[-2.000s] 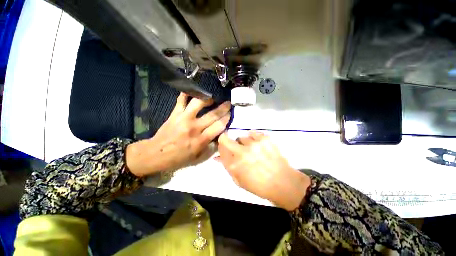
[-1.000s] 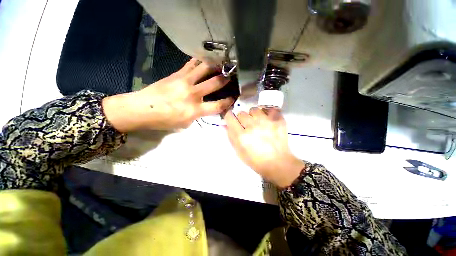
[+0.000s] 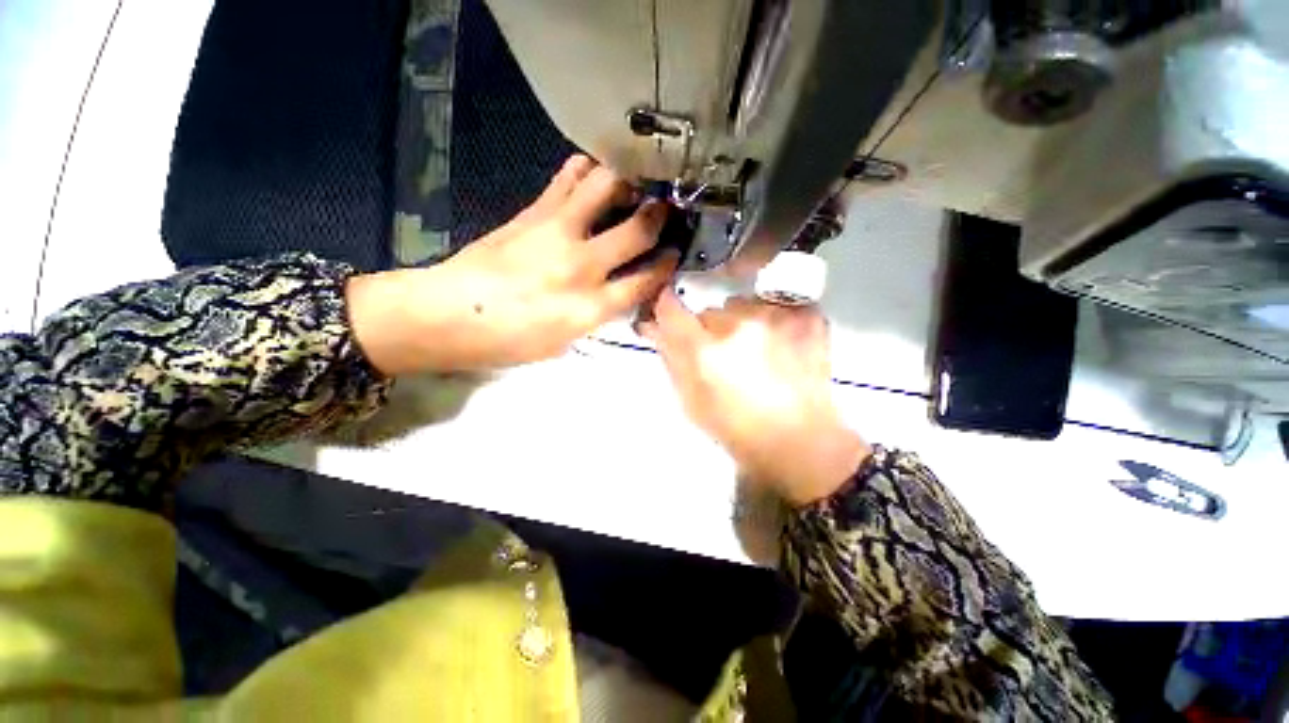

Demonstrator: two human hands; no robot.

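Note:
The black mesh panel (image 3: 297, 156) lies left of the sewing machine head, with a camouflage strip (image 3: 423, 127) running across it. My left hand (image 3: 530, 283) lies on the panel's near right part, fingers bent beside the presser foot (image 3: 700, 198). My right hand (image 3: 756, 374) is just right of it. Its thumb and fingertips pinch the dark panel edge (image 3: 653, 314) close to the left fingertips, below the needle area. The white-capped round part (image 3: 792, 277) stands just above my right hand. The needle is too small to tell.
A black smartphone (image 3: 1001, 332) lies on the machine bed at right. Thread snips (image 3: 1170, 490) lie on the white table (image 3: 990, 551) further right. The machine head (image 3: 877, 85) overhangs the back. Dark panels with a camouflage strip (image 3: 255, 586) are below the table's front edge.
The view has shifted and tilted. The panel has swung up to the left, and its right edge has moved in under the machine head. My right fingertips have come up closer to the presser foot.

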